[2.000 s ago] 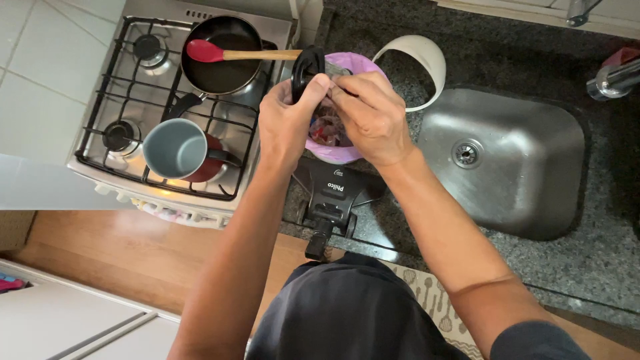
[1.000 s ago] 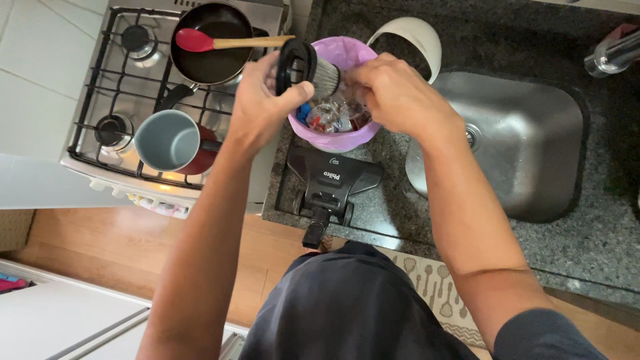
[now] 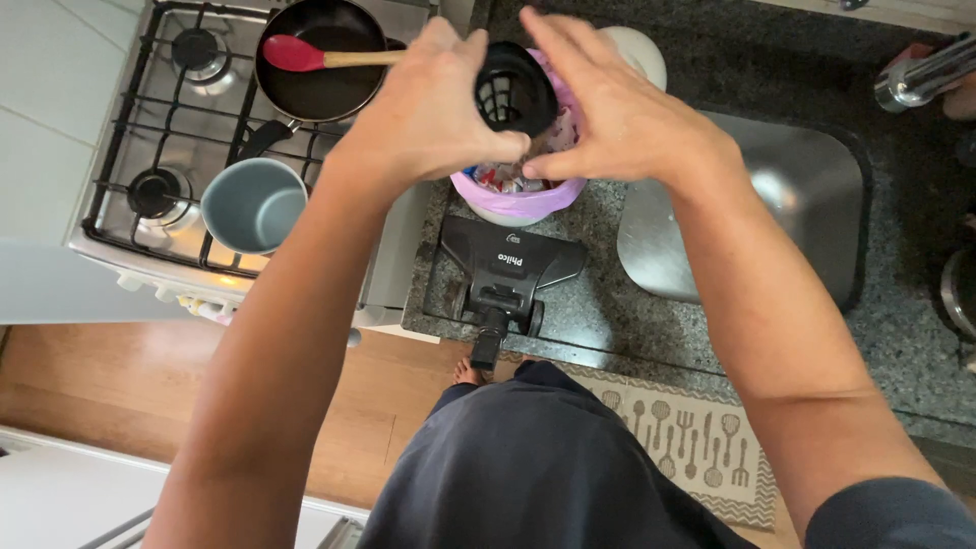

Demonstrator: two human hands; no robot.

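Note:
My left hand (image 3: pixel 431 107) holds a black vacuum cleaner filter (image 3: pixel 516 90) with a round rim and a ribbed cage, its opening facing up toward me. My right hand (image 3: pixel 621 107) is spread just right of the filter, thumb and fingers apart; whether a fingertip touches the rim is unclear. Below both hands stands a small bin lined with a pink plastic bag (image 3: pixel 518 204), with crumpled wrappers and litter (image 3: pixel 507 181) inside. The white bin lid (image 3: pixel 640 57) lies behind my right hand. A black Philco vacuum floor head (image 3: pixel 503 267) rests on the counter in front of the bin.
The gas stove at left carries a black frying pan (image 3: pixel 320 95) with a red spatula (image 3: pixel 293 53) across it, and a grey-lined pot (image 3: pixel 255 206). At right are a steel sink (image 3: pixel 793 206) and a faucet (image 3: pixel 915 80). The granite counter's front edge (image 3: pixel 610 354) runs below.
My right hand, close beside the filter one second ago with fingers bent, is now spread wide. The filter has turned from lying sideways to showing its round opening.

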